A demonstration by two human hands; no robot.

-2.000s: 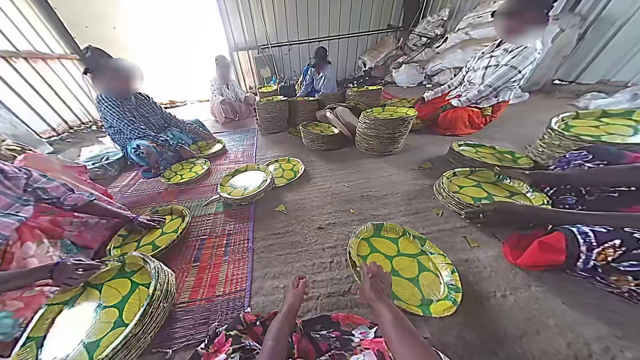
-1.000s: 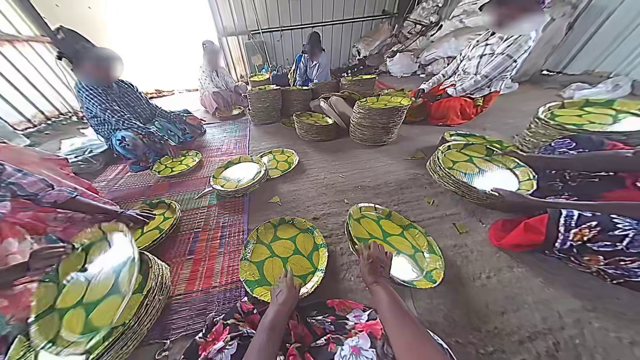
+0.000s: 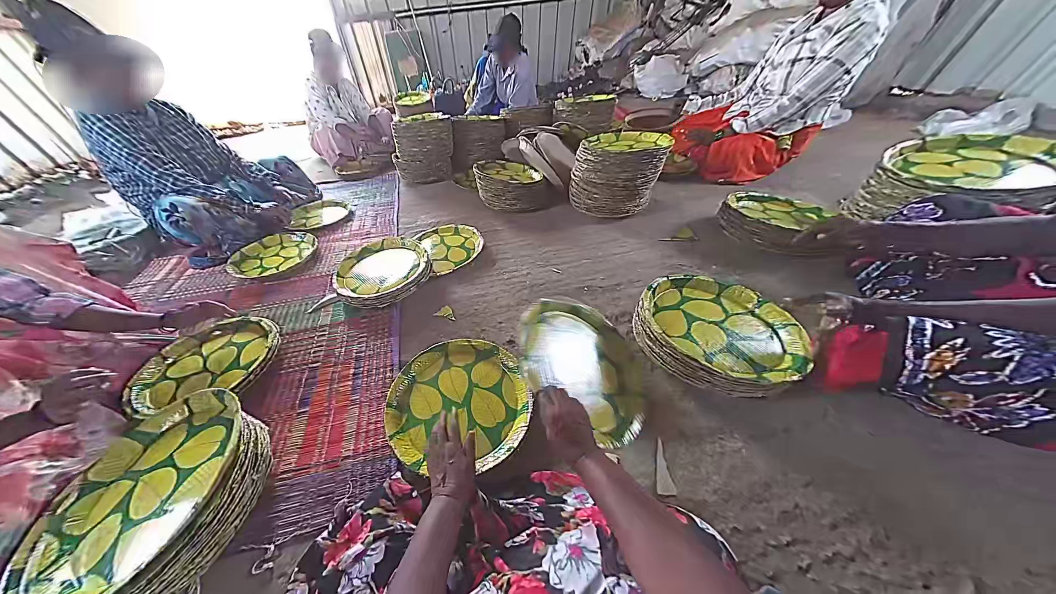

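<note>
Two round leaf-patterned plates in green and yellow are in front of me. My left hand [image 3: 451, 459] lies with extended fingers on the lower part of the left plate [image 3: 459, 396], which sits low before my floral-clad lap. The right plate [image 3: 582, 371] is tilted and motion-blurred, with a bright glare on its face. My right hand [image 3: 566, 421] is at its lower left edge, fingers bent against it; the thumb's place is hidden. The two plates are side by side, their edges close together.
Stacks of plates stand at the right [image 3: 722, 334], lower left [image 3: 148, 495] and back [image 3: 623, 173]. A smaller stack [image 3: 381, 272] rests by the edge of a red woven mat [image 3: 330, 363]. Several people sit around, a co-worker's hand near the right stack. Leaf scraps lie on the floor.
Two seconds ago my left hand had no plate under it; a second ago it was on one. The right plate has since tilted and blurred with my right hand at its edge.
</note>
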